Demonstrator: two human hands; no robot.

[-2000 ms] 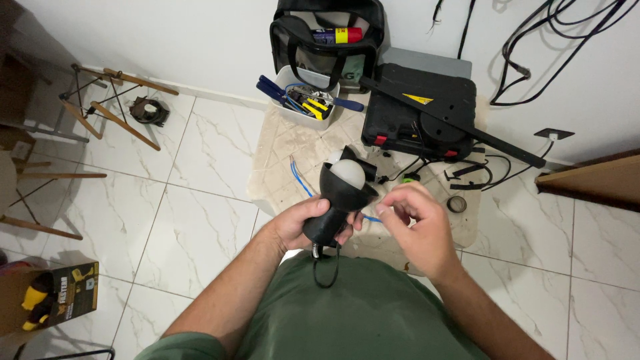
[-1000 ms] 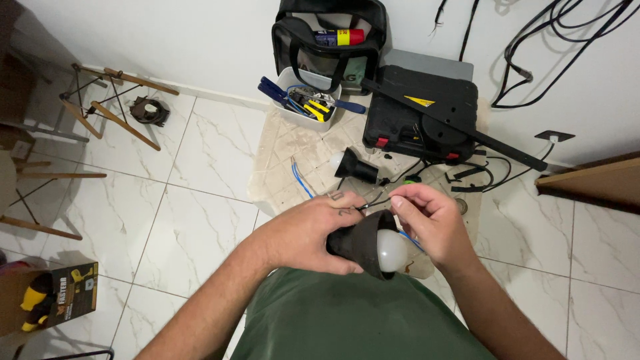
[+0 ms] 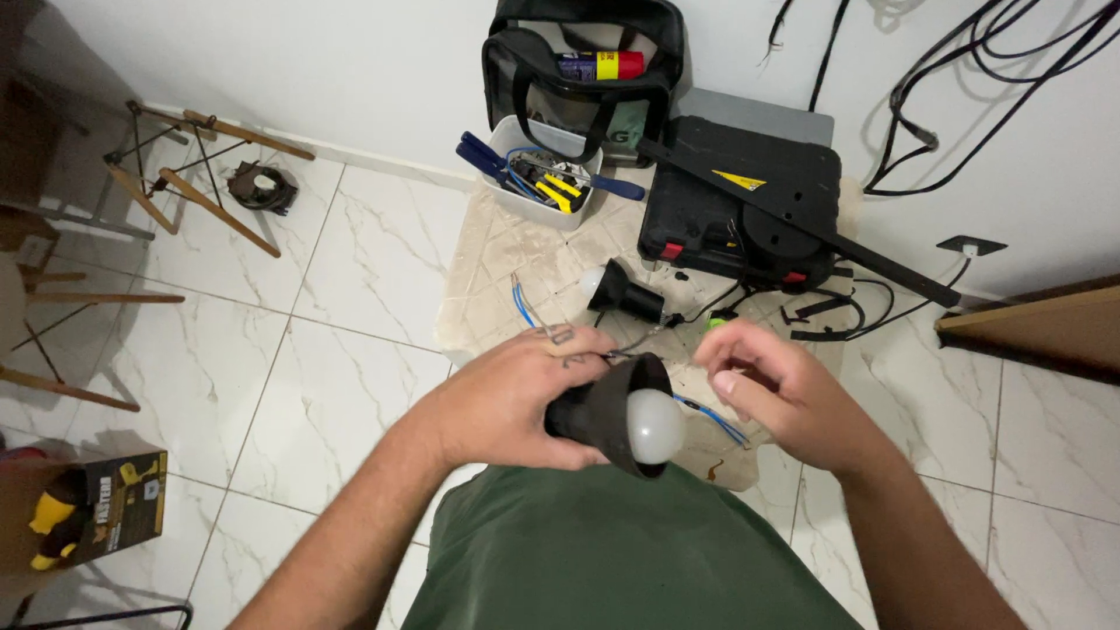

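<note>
My left hand (image 3: 516, 398) is closed around a black spotlight lamp (image 3: 599, 413), whose white bulb (image 3: 656, 426) faces right and down. To the right of the lamp is my right hand (image 3: 779, 394), fingers curled with thumb near forefinger; whether a thin wire lies between them cannot be made out. A second black lamp with a bulb (image 3: 630, 296) lies on the quilted cream cover (image 3: 499, 232) beyond my hands. Blue wires (image 3: 713, 420) run between the held lamp and my right hand, and other blue wire ends (image 3: 522, 302) stick out beyond my left hand.
A white plastic tub (image 3: 547, 214) holds screwdrivers and yellow-handled tools. Behind it stands a black clear-sided bag (image 3: 582, 96) with a spray can. A black tool case (image 3: 744, 210) carries a long black bar (image 3: 875, 262). Black cables (image 3: 862, 315) reach a wall outlet (image 3: 971, 245).
The held lamp has turned from bulb up to bulb facing right, with my left hand now over its body. My right hand has moved a little right, away from the lamp, since one second ago.
</note>
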